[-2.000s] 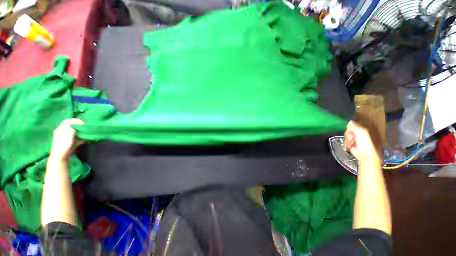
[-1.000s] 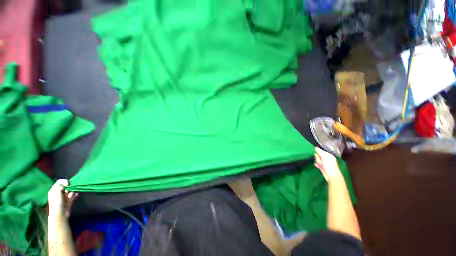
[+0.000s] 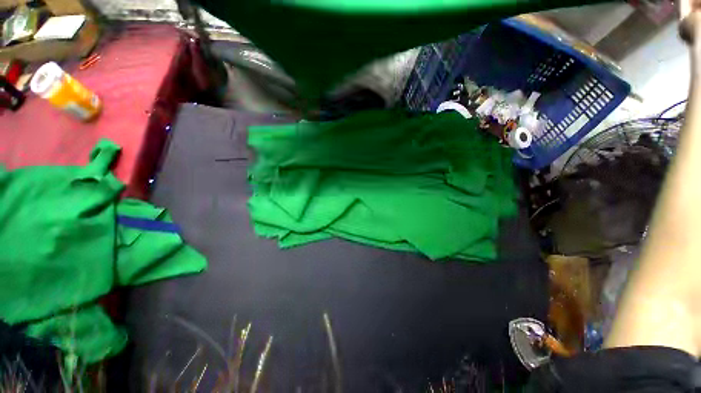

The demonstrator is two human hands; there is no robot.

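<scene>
A green garment (image 3: 330, 38) is raised across the top of the view, cut off by the upper edge, its lower part hanging above the far end of the black pad. My right hand (image 3: 689, 23) is at the top right corner, partly cut off and blurred, closed at the garment's right end. My left hand is out of the picture. A pile of green garments (image 3: 369, 199) lies on the far part of the black pad (image 3: 307, 307). The steam iron (image 3: 529, 342) rests at the pad's near right edge, its handle partly hidden by my sleeve.
A crumpled green heap (image 3: 58, 238) with a dark blue strip lies at left, beside red cloth (image 3: 131, 57) bearing an orange-and-white container (image 3: 68, 92). A blue basket (image 3: 576, 92) with white spools stands far right. A brown plate (image 3: 567, 295) lies beyond the iron; a wire fan (image 3: 615, 153) is at right.
The garment has been lifted from the pad up to the top of the view, exposing the green pile. My right hand has risen to the top right; my left hand has left the picture.
</scene>
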